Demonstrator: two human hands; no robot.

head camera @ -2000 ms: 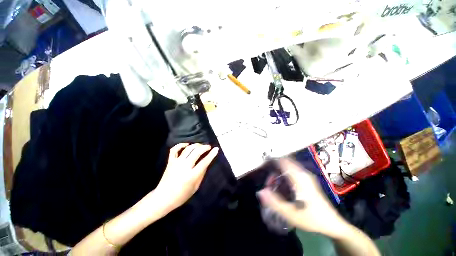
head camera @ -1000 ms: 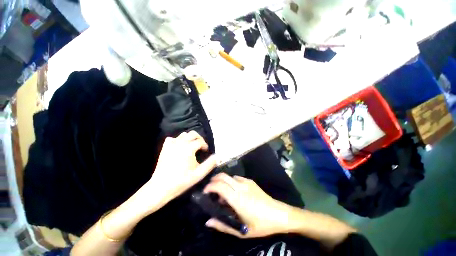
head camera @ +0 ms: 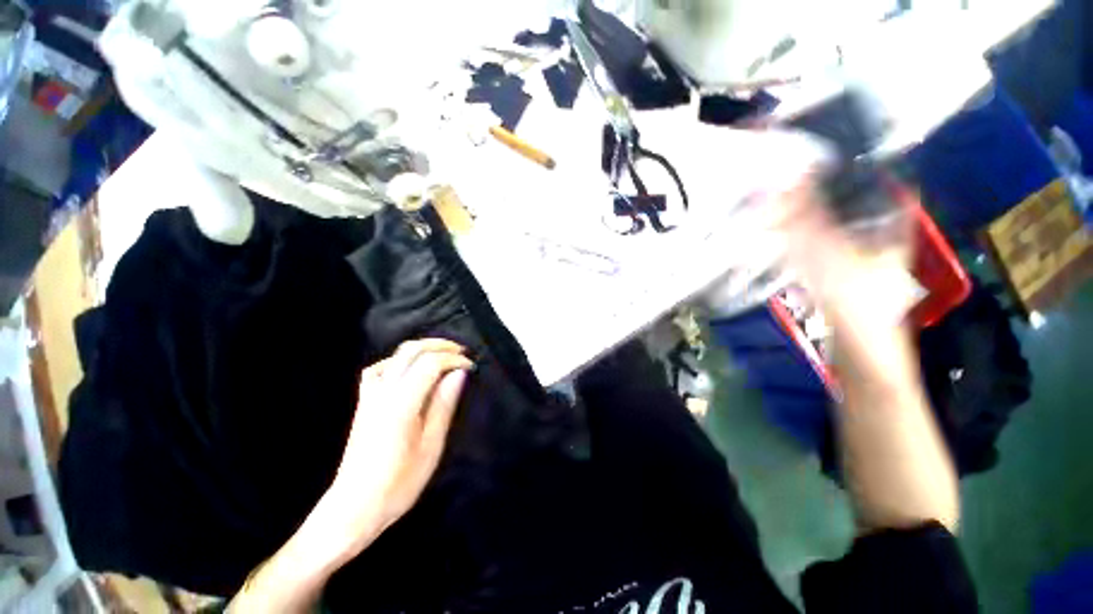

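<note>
The black garment [head camera: 228, 396] covers the left of the table and hangs over the front edge. Its smoother black panel [head camera: 414, 282] runs up to the needle area of the white sewing machine [head camera: 180, 96]. My left hand [head camera: 402, 420] lies on the cloth, thumb and fingers close together at the panel; whether it pinches cloth is unclear. My right hand [head camera: 845, 264] is blurred, reaching over the table's right front edge, with a dark blurred item [head camera: 851, 156] at its fingers.
Black-handled scissors [head camera: 629, 162], an orange-handled tool [head camera: 521, 146] and black scraps [head camera: 497, 94] lie right of the needle. Pale metal snips [head camera: 575, 254] lie nearer the front edge. A red basket [head camera: 944, 264] is below at right, partly behind my right arm, near a brown box [head camera: 1043, 240].
My right hand has moved from the cloth beside my left hand up and right with the dark item. My left hand has shifted slightly left and stays on the garment.
</note>
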